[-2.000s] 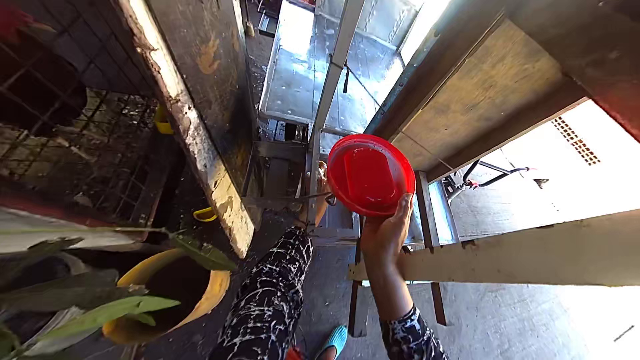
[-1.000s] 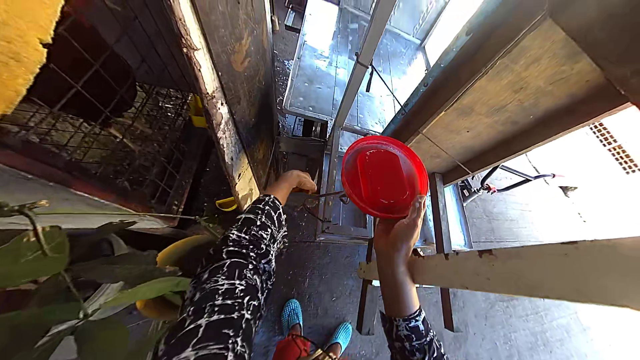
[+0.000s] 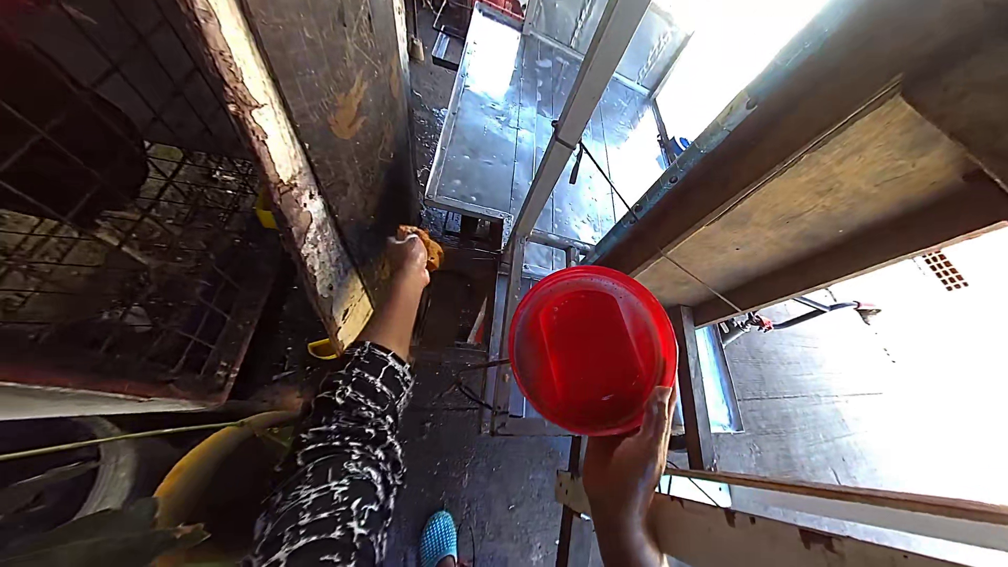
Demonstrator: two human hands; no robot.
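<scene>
My left hand [image 3: 407,264], in a black-and-white patterned sleeve, is closed on an orange-brown sponge-like piece [image 3: 428,248] beside the dark face of a wooden panel [image 3: 335,102]. To its right, my right hand [image 3: 630,457] supports a round red plastic basin [image 3: 592,350] by its lower right rim. The fingers under the basin are hidden. The basin is tilted so that its inside faces me, with a glossy surface that may be wet. My two hands are apart.
A wire mesh cage [image 3: 181,260] with a dark shape inside stands at left. Below it are a yellow container [image 3: 185,472] and leaves. A metal-topped table [image 3: 480,150] lies ahead, with a metal post [image 3: 579,102] in front. A wooden beam [image 3: 732,531] crosses at lower right.
My left hand has moved up and forward to the panel; the orange-brown piece now shows in it. My right hand still holds the red basin.
</scene>
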